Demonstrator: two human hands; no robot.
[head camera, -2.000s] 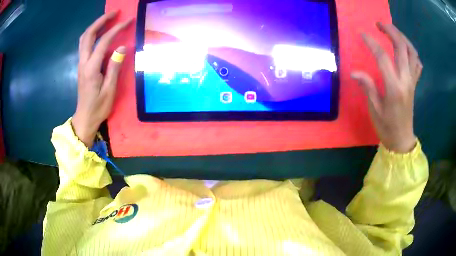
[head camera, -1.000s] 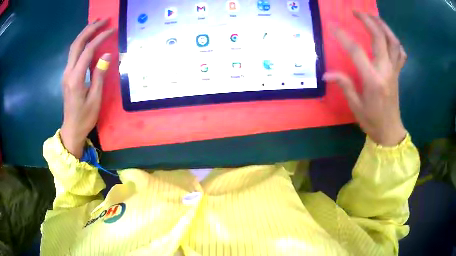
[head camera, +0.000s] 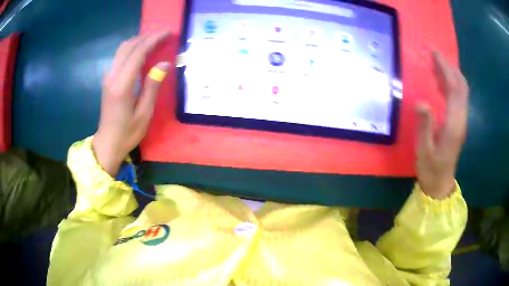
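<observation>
The dark-framed tablet lies on the red foam pad, its far edge cut off by the top of the frame. Its screen shows a pale page with rows of app icons. My left hand is at the tablet's left side, over the pad's left edge, empty, with a yellow band on the thumb. My right hand is at the right, over the pad's right edge, a gap away from the tablet, slightly blurred and empty.
The dark green work surface shows on both sides and along the near edge. Part of another red pad is at the far left. A blue strap with a thin cord is at my left wrist. My yellow smock fills the bottom.
The screen went from the purple-blue home picture to the icon page, which now shows fewer icons in its lowest row. The view has shifted and tilted. My right hand has turned more upright.
</observation>
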